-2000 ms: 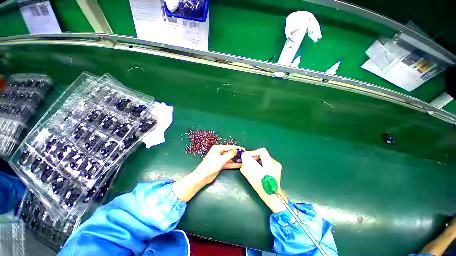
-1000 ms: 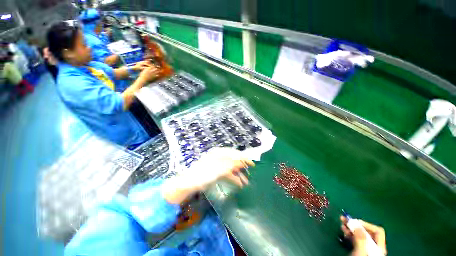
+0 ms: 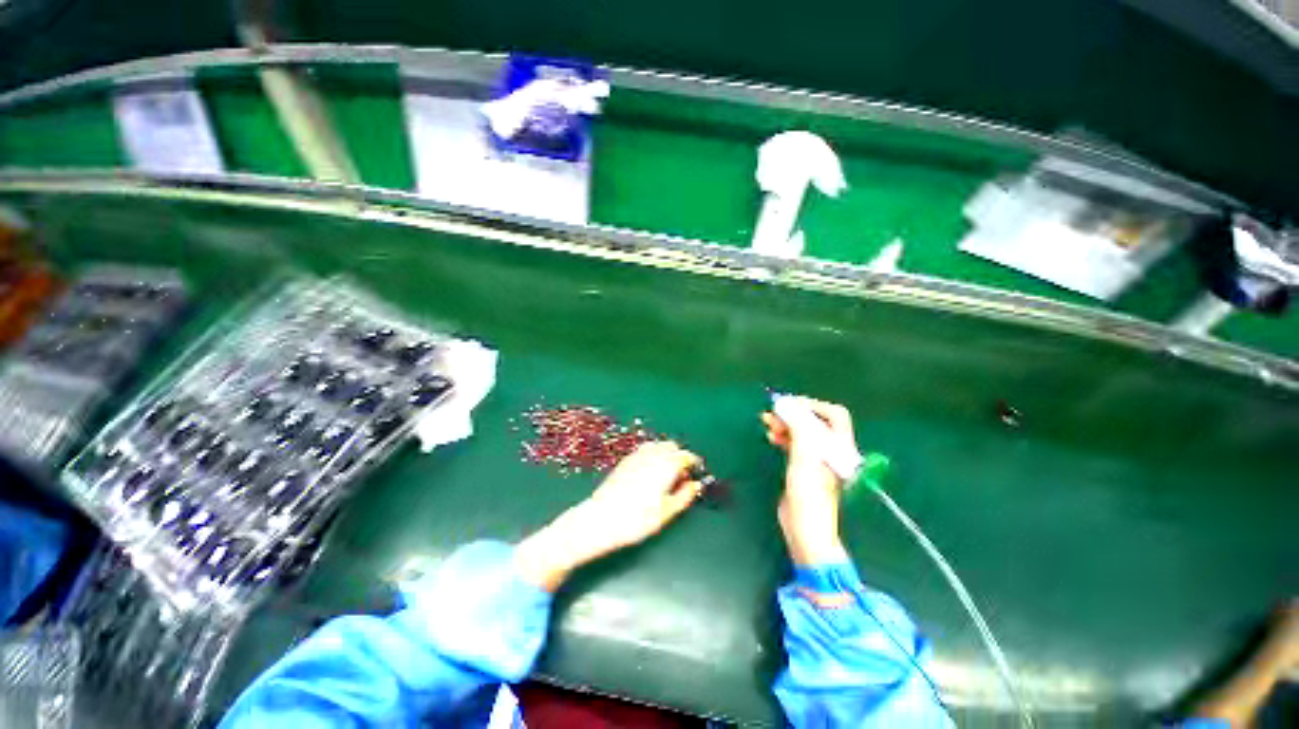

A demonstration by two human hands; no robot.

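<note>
My left hand (image 3: pixel 644 491) is low over the green bench, just right of the pile of small red parts (image 3: pixel 573 439). Its fingertips are closed on a small black unit (image 3: pixel 701 476), partly hidden by the fingers. My right hand (image 3: pixel 812 442) is to the right, apart from the left, gripping a white pen-like tool (image 3: pixel 823 422). The tool's tip points up and left, and a green fitting (image 3: pixel 873 470) with a pale hose (image 3: pixel 947 570) trails from its rear end toward me. The image is slightly blurred.
Stacked blister trays (image 3: pixel 271 427) with black units stand at left, a white wipe (image 3: pixel 463 396) at their edge. A loose black unit (image 3: pixel 1009 415) lies at right. A metal rail (image 3: pixel 641 255) crosses behind, with a blue bin (image 3: pixel 547 121) beyond. Another person's arm (image 3: pixel 1261 681) shows lower right.
The view has swung from the left-hand trays back to the bench. My left hand has come from the tray edge to beside the red pile, with a black unit in its fingers.
</note>
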